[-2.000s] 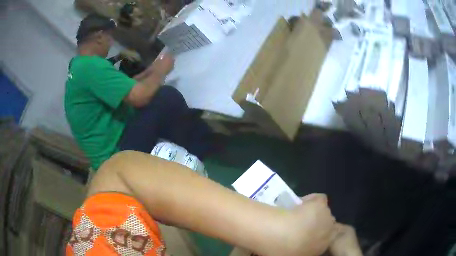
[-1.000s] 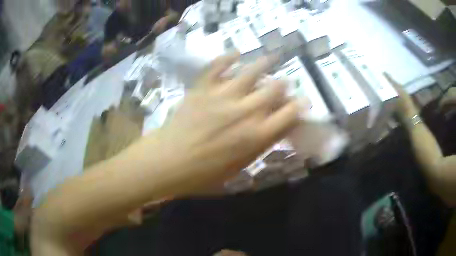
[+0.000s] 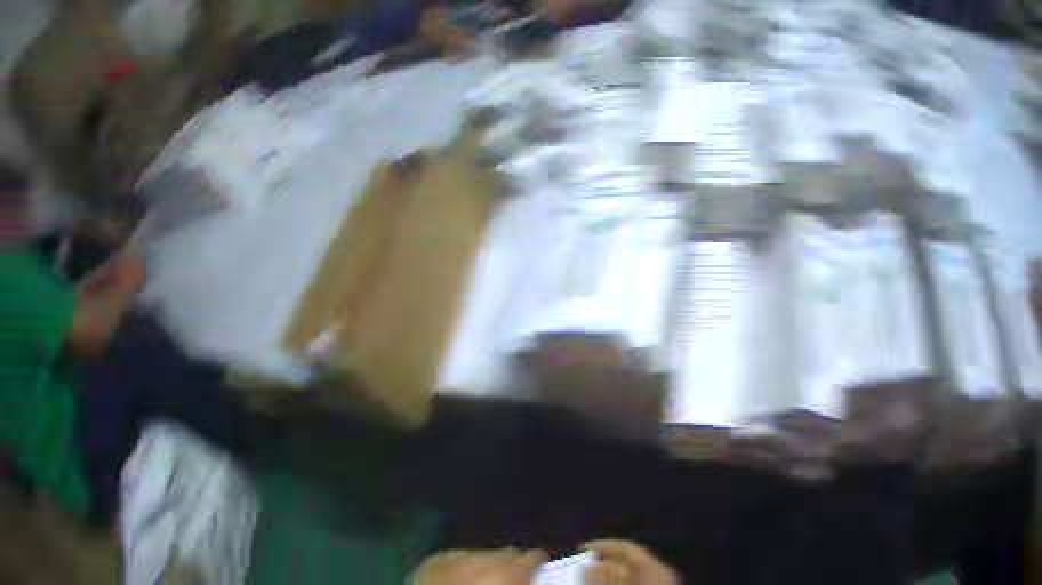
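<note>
A small part of a white box [image 3: 568,568] shows at the bottom edge, between my two hands; the rest is cut off. My left hand [image 3: 480,567] is on its left side and my right hand [image 3: 635,562] on its right, with the fingers closed on it. Both hands are blurred and cut off by the frame. Rows of long white cartons [image 3: 731,331] lie on the table in front, their greyish ends towards me.
A long brown open carton [image 3: 417,280] stands at the table edge, left of the rows. A person in green [image 3: 34,366] sits at the left. A white bag [image 3: 189,509] is low beside them. More white cartons [image 3: 246,137] are at the back left.
One second ago my left hand was stretched over the carton rows; now it is low by my right hand at a white box. The view has swung left since then.
</note>
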